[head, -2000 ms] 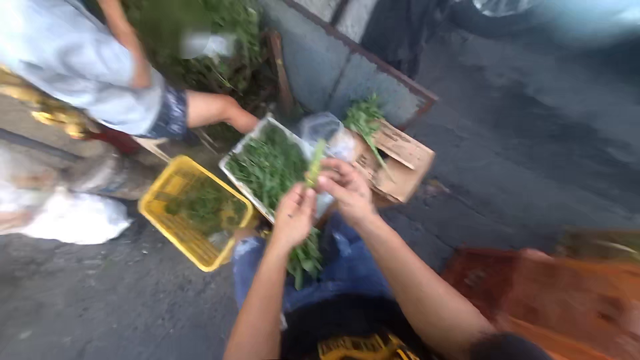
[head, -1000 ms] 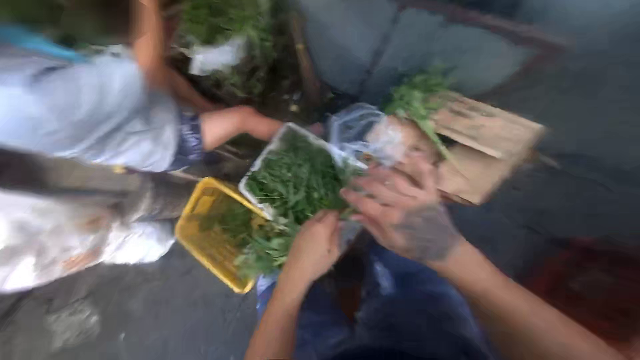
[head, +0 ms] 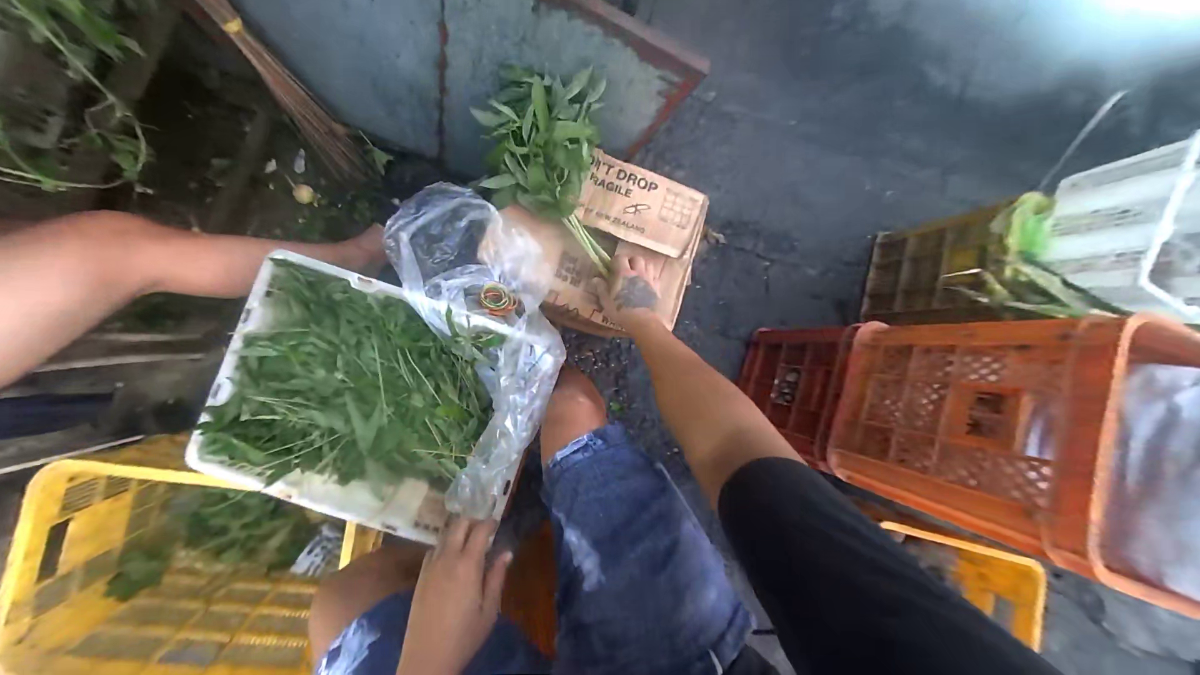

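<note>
My right hand [head: 630,289] is at the stem ends of a bunch of leafy greens [head: 546,141] lying over a flattened cardboard box [head: 670,211]; whether its fingers grip the stems is unclear. My left hand [head: 457,572] is at the near edge of a white plastic tray [head: 352,502], close to the end of a clear plastic bag [head: 511,427]. Loose leafy greens [head: 361,384] fill the tray. Several coloured rubber bands [head: 498,299] lie on the bag at the tray's far right corner.
A yellow crate [head: 178,609] with some greens stands at the lower left. Orange crates [head: 956,422] are stacked at the right, beside a white crate [head: 1116,225]. A stick broom [head: 291,94] leans at the upper left. Another person's bare leg [head: 122,262] reaches in behind the tray.
My hands were close together over the tray's edge; now they are apart, the right out at the cardboard, the left at the tray's near edge. The view has shifted closer.
</note>
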